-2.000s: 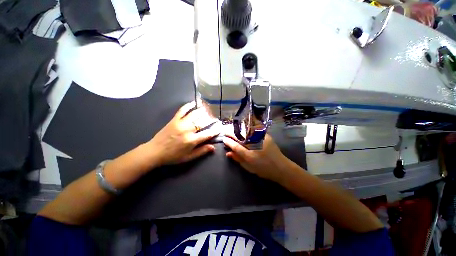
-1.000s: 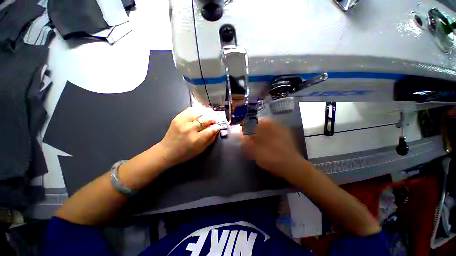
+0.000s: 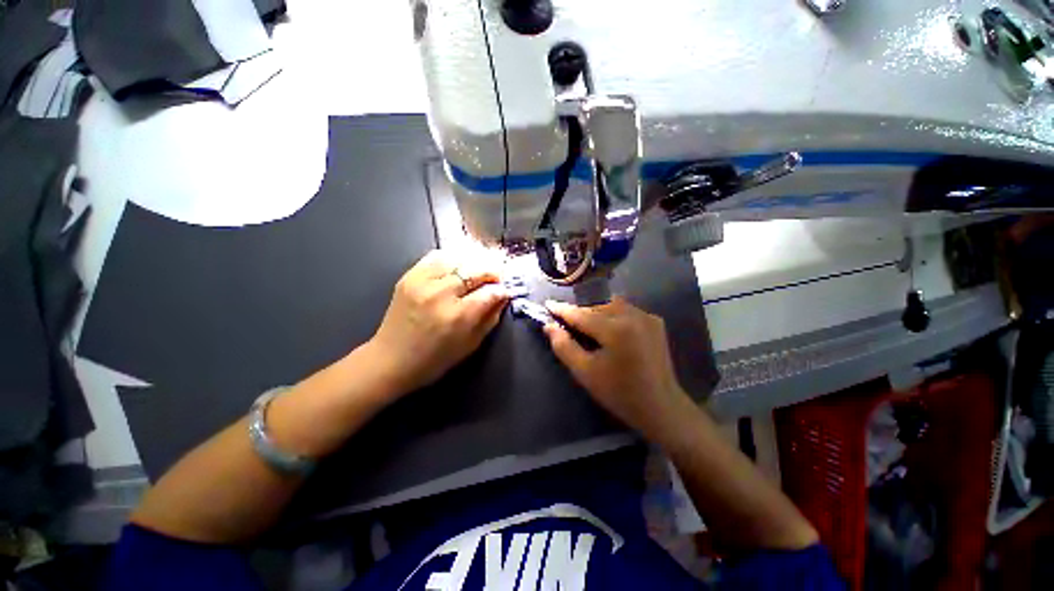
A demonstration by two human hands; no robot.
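Observation:
A large charcoal garment panel [image 3: 243, 289] lies flat under the machine head, its curved cut-out and notched edge to the left. My left hand [image 3: 437, 314] rests on the panel just left of the lit needle area, fingertips on a small piece [image 3: 516, 284] there. My right hand [image 3: 613, 352] holds a slim black tool with a bright tip, probably snips or tweezers [image 3: 536, 312], pointed at that small piece near my left fingertips. The needle and presser foot are lost in glare.
The white machine head [image 3: 717, 81] with a shiny upright loop [image 3: 616, 173] and tension dial [image 3: 693, 234] stands above my hands. Dark cut pieces [image 3: 35, 266] lie at left. A hanging black knob [image 3: 915, 312] is at right, with red baskets [image 3: 826, 473] below.
My right hand left the panel by the needle, blurred in motion, and is now back beside my left fingertips with the slim tool. The camera view has shifted.

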